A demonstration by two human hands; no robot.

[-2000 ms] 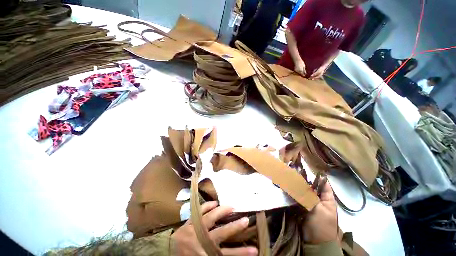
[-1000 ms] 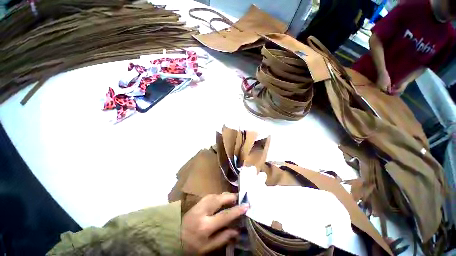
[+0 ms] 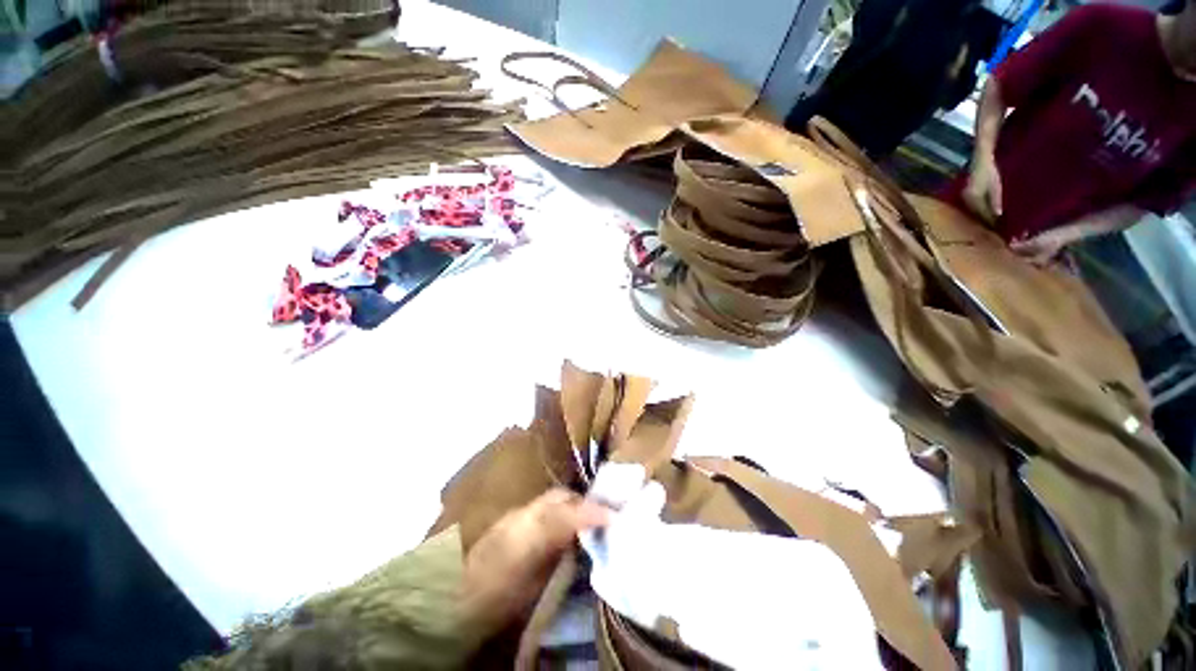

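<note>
A loose bundle of brown bag panels (image 3: 505, 479) with strap loops lies at the near edge of the table. A large panel with white backing (image 3: 735, 590) faces up on it. Several brown panel ends fan upright behind my hand. My left hand (image 3: 525, 544) comes in from the lower left, slightly blurred, with thumb and fingertips closed on the white-backed panel's left edge. My right hand is not in view; the right side of the bundle runs past the bottom of the picture.
Strap handles (image 3: 741, 249) stand coiled beyond the bundle. More bag pieces (image 3: 1049, 393) lie along the right. Loose strap strips (image 3: 262, 131) are heaped far left. A dark flat object (image 3: 400, 275) lies on patterned scraps (image 3: 315, 304). A person in maroon (image 3: 1095, 118) stands across the table.
The view has swung left, so the table things sit further right. My right hand, on the bundle's right side two seconds ago, has left the picture. My left hand has moved to the white-backed panel's edge.
</note>
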